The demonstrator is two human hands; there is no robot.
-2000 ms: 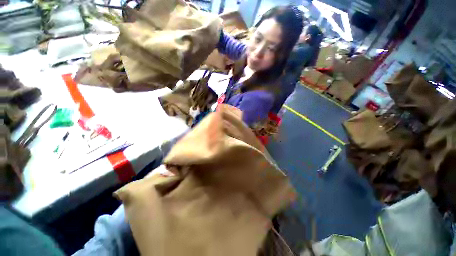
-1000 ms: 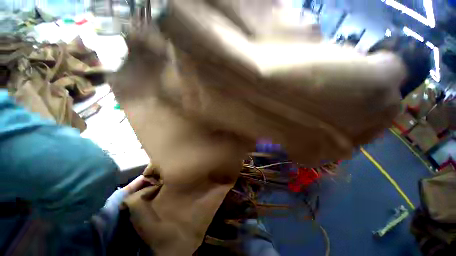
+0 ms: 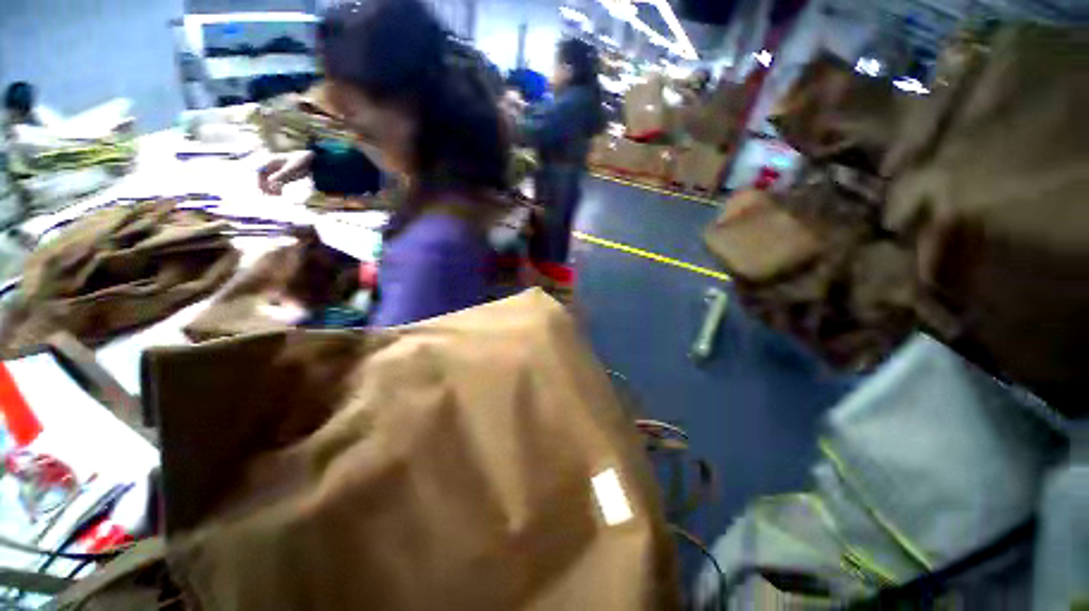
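A large brown tote bag (image 3: 442, 477) fills the lower middle of the view, close in front of me. A small pale rectangular label (image 3: 611, 497) shows on its right side. Thin dark loops (image 3: 687, 466) trail at its right edge, and a brown strap (image 3: 114, 573) shows at its lower left. Neither of my hands can be seen; the bag covers the area in front of me and is cut off by the lower edge.
A person in purple (image 3: 436, 269) stands just beyond the bag. The white table (image 3: 114, 418) at left bears more brown bags (image 3: 120, 269) and tools. Brown bags (image 3: 1003, 203) and grey-green bags (image 3: 943, 442) are piled at right. A pale object (image 3: 709, 322) lies on the floor.
The view has turned. The large bag, blurred and raised a second ago, is now lower and spread in front of me, its label showing. My left hand, visible then at its edge, is out of sight.
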